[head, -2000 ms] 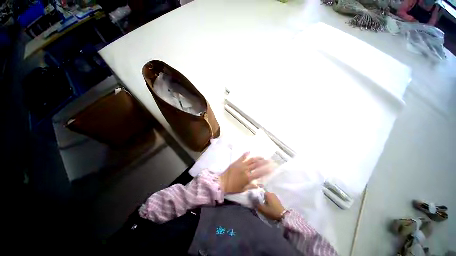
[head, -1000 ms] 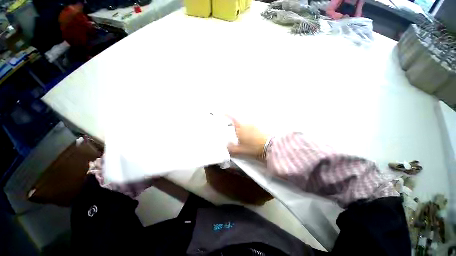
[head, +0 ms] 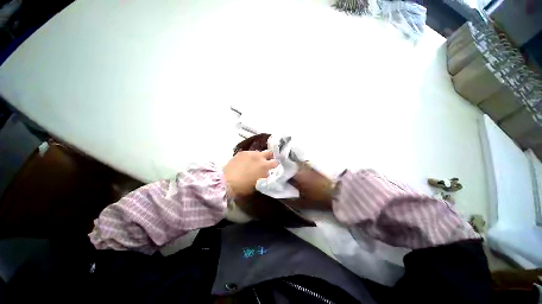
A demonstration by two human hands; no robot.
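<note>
A brown handbag [head: 255,143] stands at the table's front edge before me, partly hidden by my hands and sleeves. Crumpled white paper [head: 280,181] sticks up at its open top. My left hand [head: 248,171] is closed on the paper from the left. My right hand [head: 310,189] is at the bag's mouth on the right, against the paper; its fingers are hidden behind the paper and inside the bag.
White sheets lie on the pale table [head: 89,65] behind the bag. Strap bundles [head: 446,184] lie at right. White flat stacks [head: 505,172] and grey-beige handled bags [head: 484,77] stand farther right. A clear plastic bag [head: 404,16] lies at the back. Brown bags [head: 53,190] are low at left.
The large white sheet that was held out over the bag is now crumpled at the bag's mouth. Both hands have come together there. The view has shifted to the right.
</note>
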